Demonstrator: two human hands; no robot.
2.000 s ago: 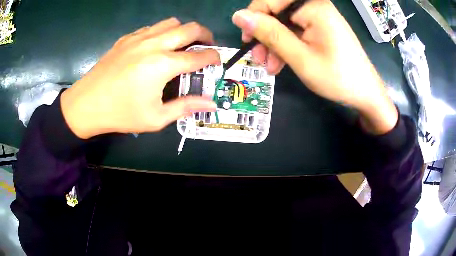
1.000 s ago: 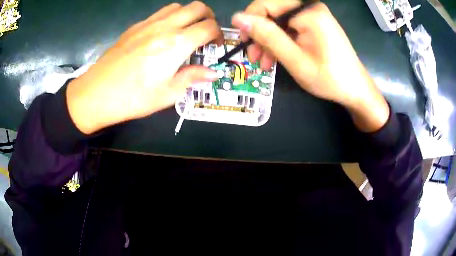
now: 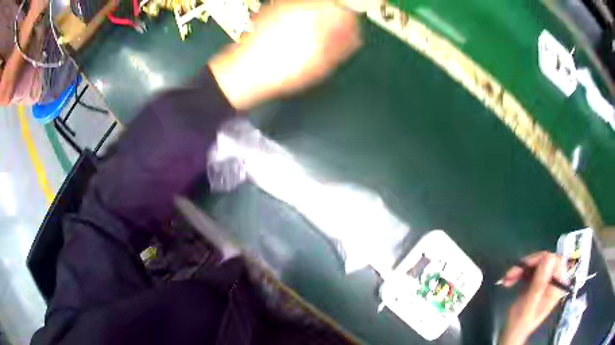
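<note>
The open white socket housing [image 3: 431, 286] lies on the dark green bench at lower right, tilted in view. Its green circuit board [image 3: 440, 291] and a dark rectangular part show inside. A bagged cord [image 3: 317, 202] stretches from it to the upper left. My left hand [image 3: 293, 50] is blurred at the top, beside the pile of contact strips [image 3: 226, 15]; its fingertips and any hold are unclear. My right hand [image 3: 536, 293] is at the right edge with the black pen-like tool [image 3: 561, 284] at its fingers, beside a second open housing [image 3: 575, 253].
A worn pale edge strip [image 3: 499, 101] separates the bench from the brighter green belt [image 3: 458, 30]. A white unit [image 3: 557, 62] with a bagged cord lies on the belt. Red-handled tool [image 3: 125, 20] at upper left. A blue stool [image 3: 57, 108] stands beyond the bench.
The view has swung left. Both hands have left the housing: my left hand moved to the contact-strip pile, my right hand to the housing's right. The bagged cord now shows fully.
</note>
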